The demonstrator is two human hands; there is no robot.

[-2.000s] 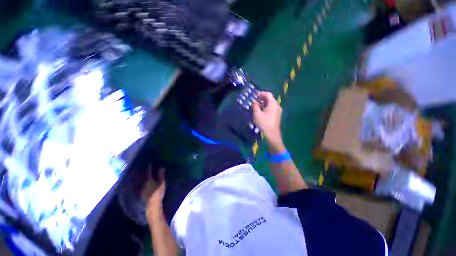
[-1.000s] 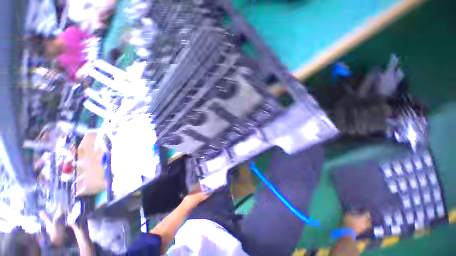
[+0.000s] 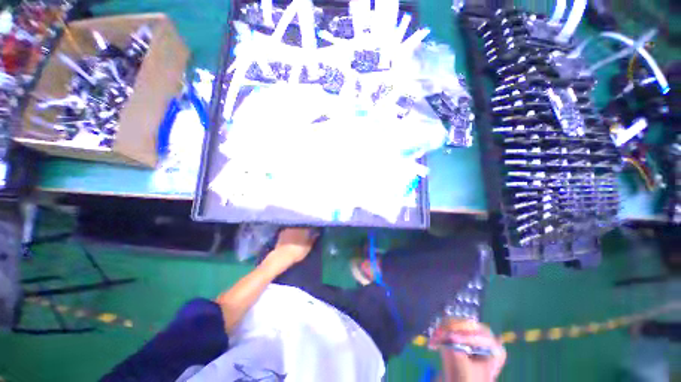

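The large black tray (image 3: 313, 221) lies in front of me, heaped with overexposed white ribbon cables (image 3: 299, 160) and several small circuit boards (image 3: 366, 60). My left hand (image 3: 295, 245) is just below the tray's front edge over my lap; its fingertips are hidden, so its grip cannot be told. My right hand (image 3: 470, 347) is low at the right and blurred, with the fingers closed on the near end of a dark small-parts tray (image 3: 469, 295) with rows of pale squares. That tray is seen at a steep slant beside my leg.
A slotted black rack (image 3: 515, 257) full of upright boards stands right of the large tray. An open cardboard box (image 3: 160, 97) of small parts and a blue-handled tool (image 3: 170, 127) are at the left. Wired parts (image 3: 638, 160) lie far right. A blue cord (image 3: 375, 257) crosses my lap.
The view has swung back to face the bench and large tray. The small-parts tray, broadly visible at the lower right a second ago, now shows narrower and nearer my leg, with my right hand still at it.
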